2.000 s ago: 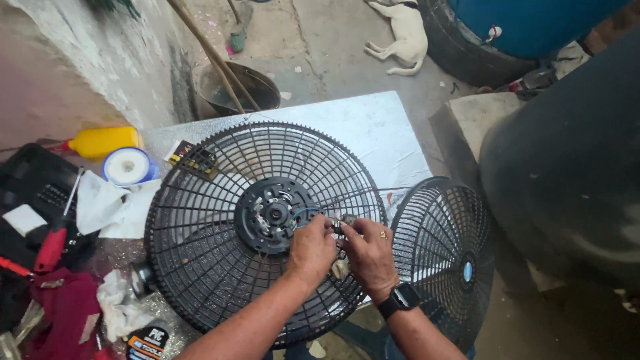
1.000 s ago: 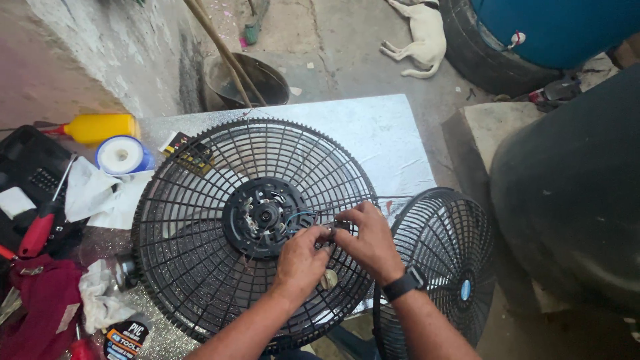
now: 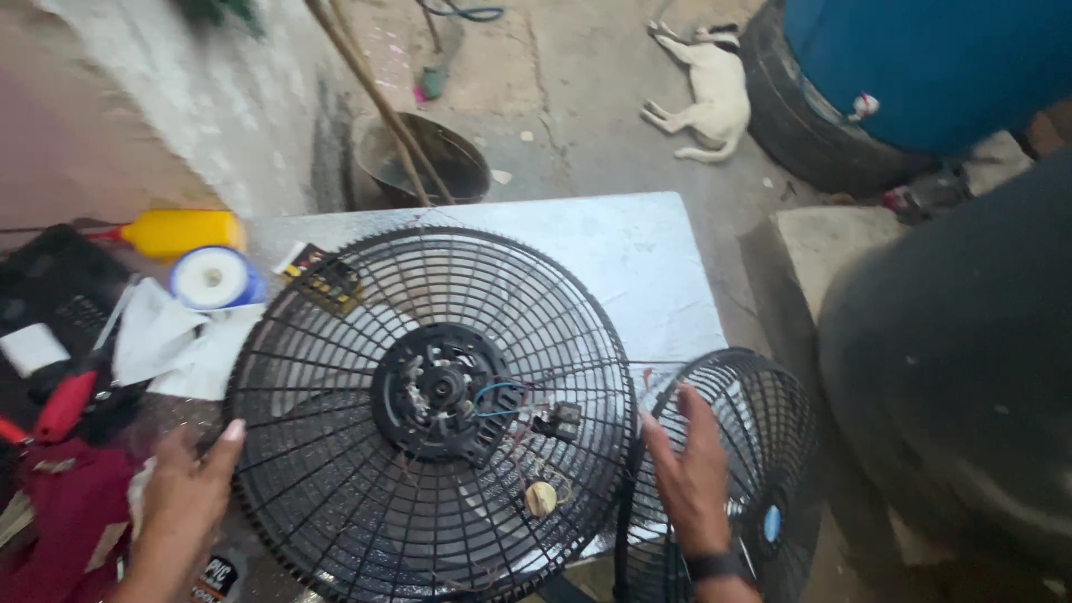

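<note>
A round black fan grille [image 3: 335,519] lies flat on a silvery tabletop [image 3: 636,243]. At its centre is a black motor housing [image 3: 444,385], with thin wires running right to a small dark switch part [image 3: 565,420]. A cream round piece [image 3: 540,499] hangs on wires below that. My left hand [image 3: 188,486] is at the grille's left rim, fingers apart; whether it touches is unclear. On the opposite side, my right hand [image 3: 691,469] is spread near the right rim, above a second black grille [image 3: 754,419] with a blue centre badge, holding nothing.
At the left are a yellow bottle [image 3: 184,233], a white-and-blue spool [image 3: 213,278], a red-handled screwdriver [image 3: 71,402], paper and maroon cloth [image 3: 79,511]. A bucket [image 3: 423,163] with sticks stands beyond the table. A white dog [image 3: 716,96] lies near a tyre; a large dark container [image 3: 955,360] stands right.
Both hands have let go of the small wired parts near the motor and moved apart, the left to the grille's left rim, the right to its right side.
</note>
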